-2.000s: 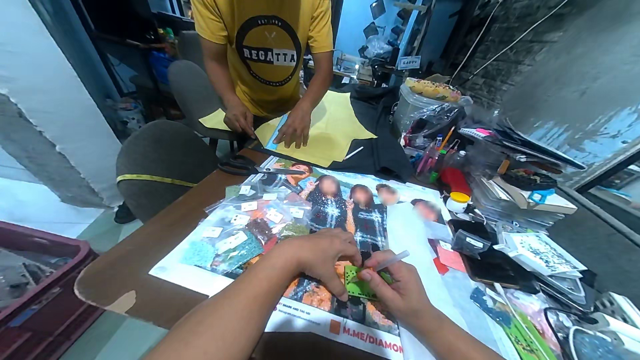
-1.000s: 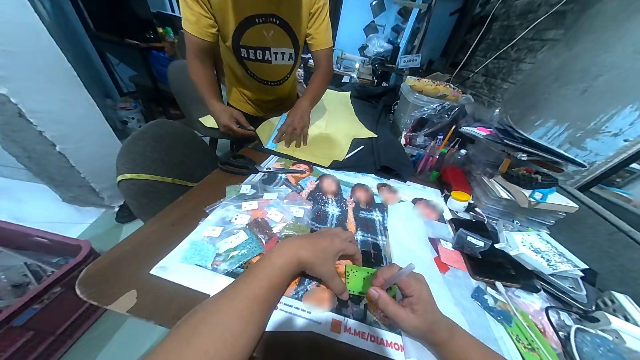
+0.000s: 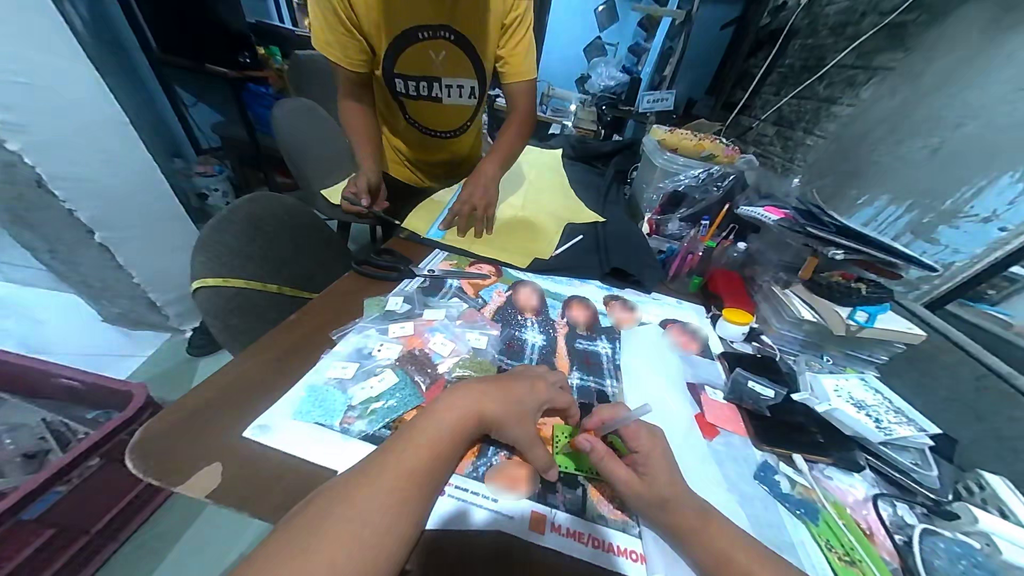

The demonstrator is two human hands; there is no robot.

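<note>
A diamond-painting canvas with a printed group picture [image 3: 588, 344] lies on the brown table. My left hand [image 3: 520, 412] rests on its lower middle, thumb and fingers at the left edge of a small green perforated plate [image 3: 570, 458]. Between the thumb and fingers of my right hand [image 3: 632, 460] is a translucent pen-like tool [image 3: 634, 417], slanting up to the right; its tip is hidden at the green plate. Left of my hands, small zip bags of coloured beads [image 3: 392, 364] with white labels are heaped on the canvas.
Across the table a person in a yellow shirt [image 3: 436, 88] holds yellow paper [image 3: 536, 208] over black cloth. Black scissors [image 3: 388, 264] lie near the canvas's top. Stacked boxes, phones [image 3: 800, 436], pens and a tub crowd the right. A maroon crate [image 3: 72, 472] stands lower left.
My right hand has shifted slightly over the green plate and covers more of it than one second ago. My left hand has stayed at the plate's left side.
</note>
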